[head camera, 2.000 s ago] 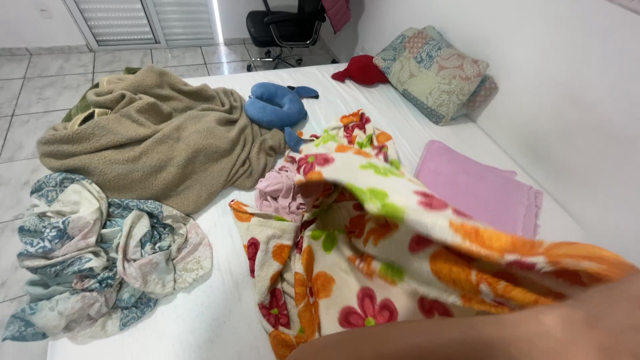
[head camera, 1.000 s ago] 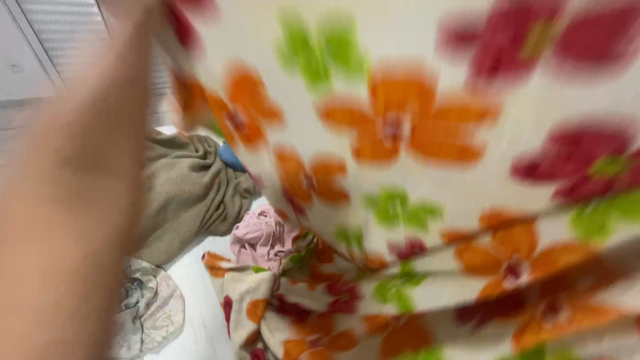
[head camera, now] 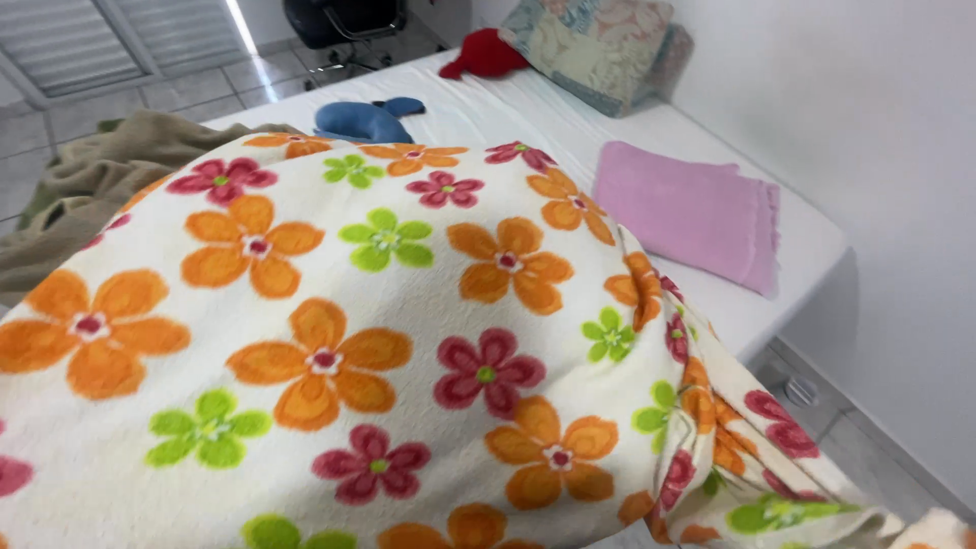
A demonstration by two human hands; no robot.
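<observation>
A cream blanket with orange, red and green flowers (head camera: 412, 305) spreads over the near part of the bed and fills most of the view. Its right side is gathered into folds that stretch toward the lower right corner. Neither my left hand nor my right hand can be seen, so what they hold is hidden. Past the blanket's far edge lies a blue neck pillow (head camera: 358, 122). To its right, on the white sheet, rests a folded pink towel-like cloth (head camera: 679, 210).
A brown blanket (head camera: 69, 198) lies bunched at the left. Farther back are a red plush item (head camera: 492, 55) and a patterned pillow (head camera: 591, 49) against the wall. An office chair (head camera: 343, 23) stands beyond the bed (head camera: 526, 107). The right wall borders the bed.
The flowered blanket, bunched two seconds ago and raised close to the camera one second ago, is now spread wide over the bed. The pink crumpled cloth is covered from view. The arm seen before has left view.
</observation>
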